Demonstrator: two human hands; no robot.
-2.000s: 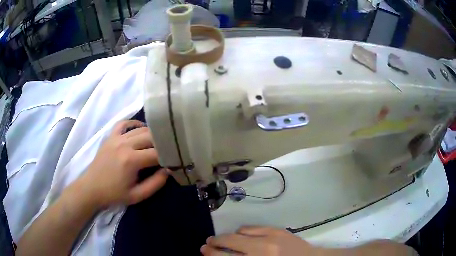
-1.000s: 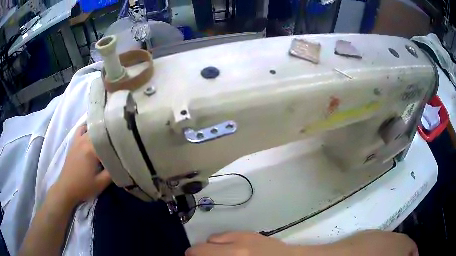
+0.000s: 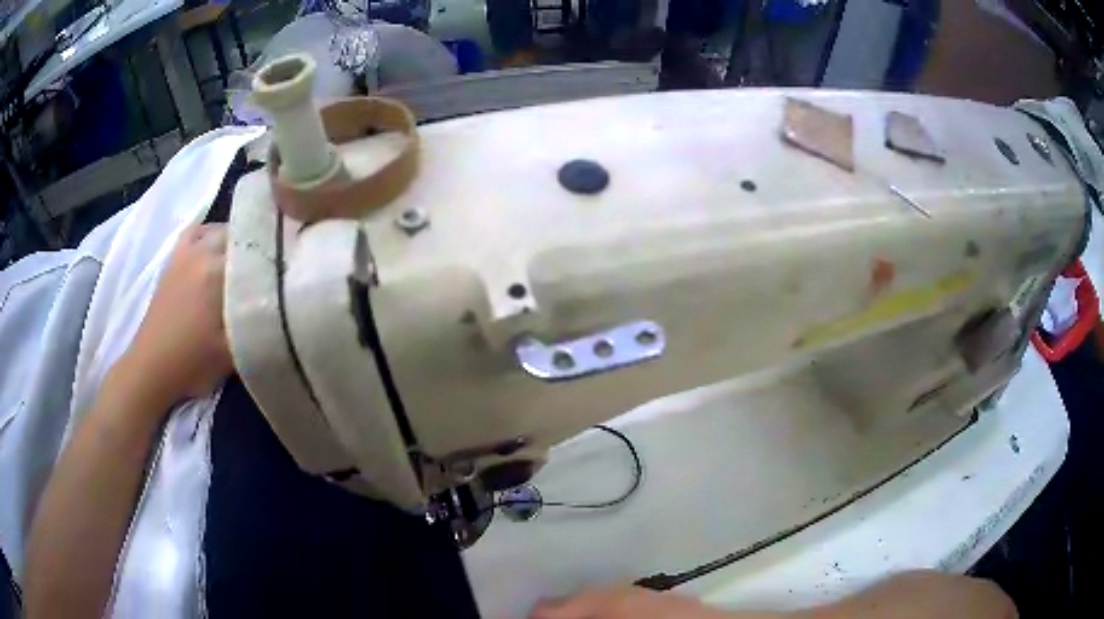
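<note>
The black fabric panel [image 3: 321, 520] lies flat left of the presser foot [image 3: 458, 518], its right edge at the foot. The white fabric panel [image 3: 157, 532] spreads to the left and behind the machine head. My left hand [image 3: 194, 314] lies on the cloth behind and left of the head; its fingertips are hidden by the head, so its grip cannot be seen. My right hand [image 3: 630, 602] is at the bottom edge by the black panel's right edge, mostly cut off; its fingers are not clear.
The cream sewing machine [image 3: 726, 242] fills the middle and right. A thin black loop [image 3: 638, 466] lies on the machine bed [image 3: 726, 484]. The cream post [image 3: 297, 127] has a tan ring [image 3: 406, 145] around it. A red basket [image 3: 1076, 324] is beyond the right end.
The view has turned and shifted, moving the machine left in the picture. My left hand has moved farther back along the cloth, beside the head. My right hand has slipped lower, mostly out of frame.
</note>
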